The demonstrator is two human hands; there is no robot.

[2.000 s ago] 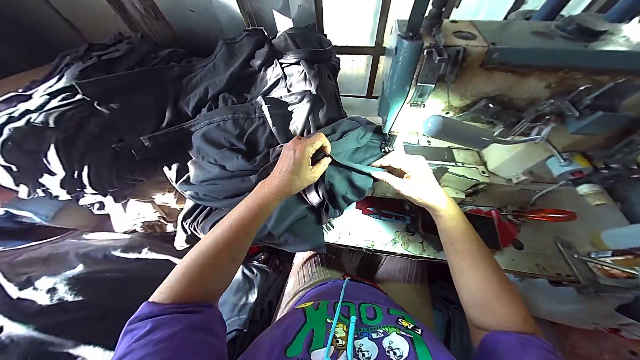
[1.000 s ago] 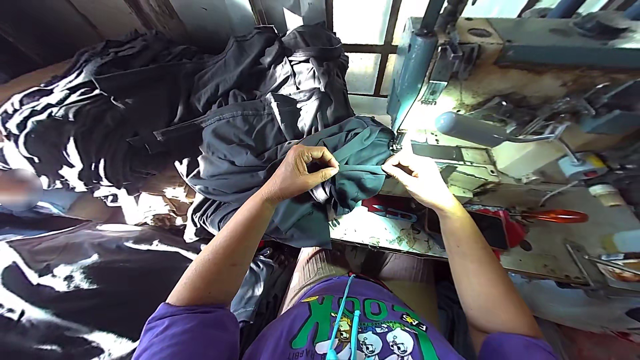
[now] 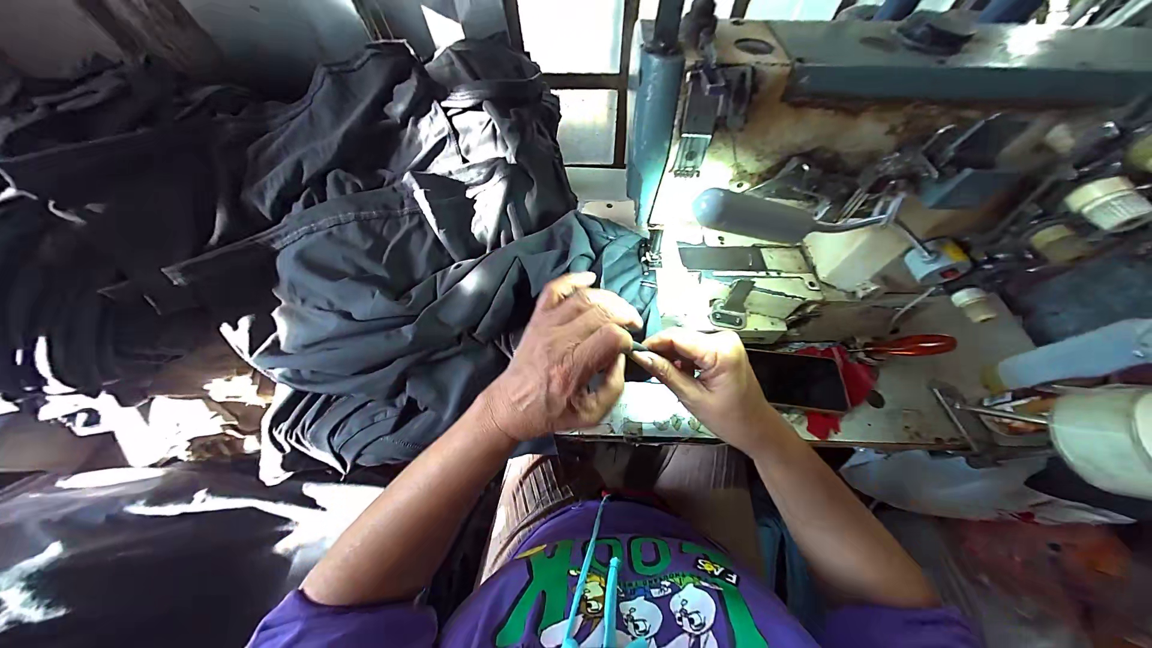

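Dark grey-green fabric [image 3: 405, 297] is bunched to the left of an industrial sewing machine [image 3: 666, 135], its far right edge lying by the presser foot [image 3: 652, 250]. My left hand [image 3: 571, 360] is over the fabric's near right side, its thumb and index finger pinching a small dark piece of the cloth edge. From the right, my right hand [image 3: 702, 373] pinches the same small piece between thumb and fingertips. The two hands' fingertips nearly touch. Whether this piece joins the larger fabric is hidden by the fingers.
Stacked dark garments [image 3: 108, 225] lie at the left. Right of my right hand are a phone [image 3: 799, 380] on red cloth and a red-handled tool [image 3: 913, 346]. A grey padded lever [image 3: 751, 214] juts out over the machine bed. A white thread cone [image 3: 1107, 441] stands at the far right.
Both hands have moved toward my body and closer together, away from the presser foot. Earlier they were apart on the fabric; now their fingertips meet at one small piece.
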